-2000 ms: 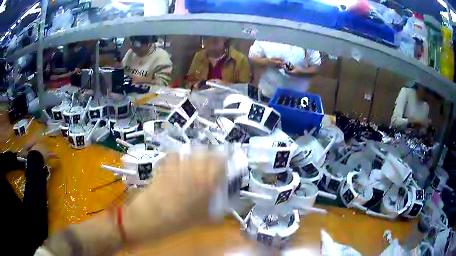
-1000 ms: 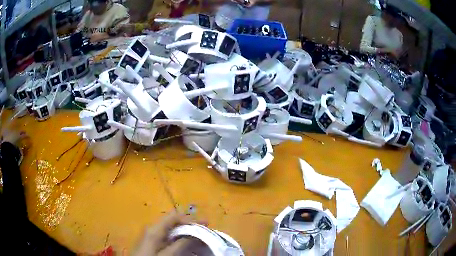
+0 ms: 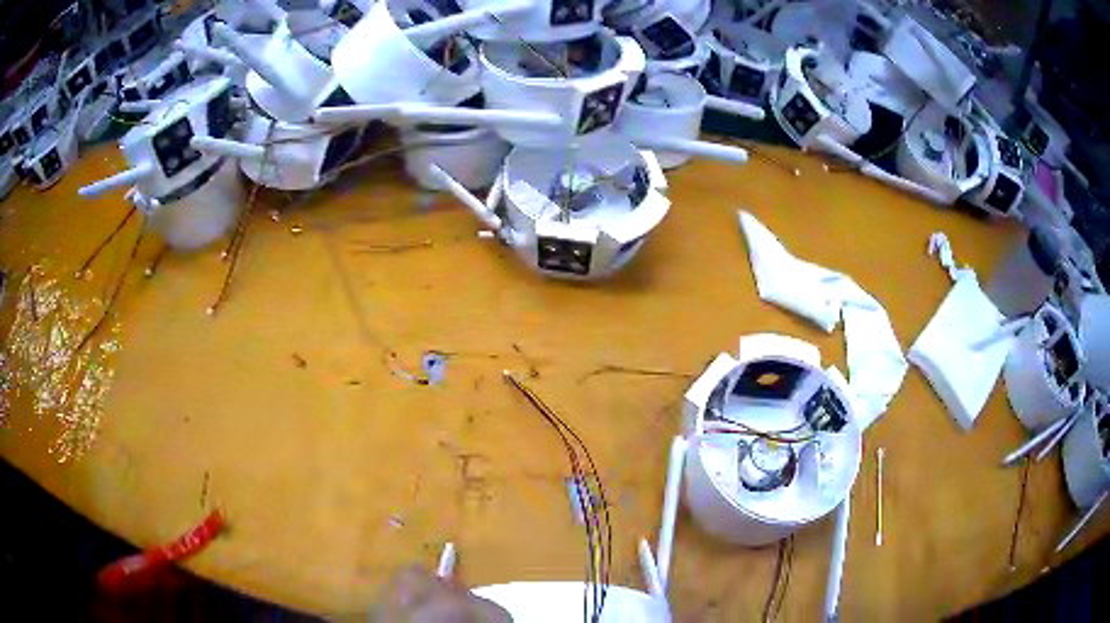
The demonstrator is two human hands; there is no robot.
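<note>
My left hand (image 3: 429, 601) is blurred and cut off by the bottom edge. It is at the left side of a white camera housing (image 3: 572, 601) and appears to grip it. Only the top of this housing shows, with two short antenna ends and thin dark and reddish wires (image 3: 584, 487) lying up over it onto the table. My right hand is not in view. Just right, a round open camera housing (image 3: 769, 456) stands upright, its cup facing up, with wires and a round pale part inside and an antenna on each side.
Many housings are piled at the back (image 3: 560, 73), more at the right edge (image 3: 1044, 365). One open housing (image 3: 578, 213) sits before the pile. White cloth pieces (image 3: 962, 347), a cotton swab (image 3: 880, 497), wire scraps, a red-handled tool (image 3: 164, 554) and shiny film (image 3: 55, 365) lie on the orange table.
The view has tilted down, so the pile sits higher and the workers and blue bin are gone. My left hand and its housing are lower, mostly cut off; the red-handled tool shows more.
</note>
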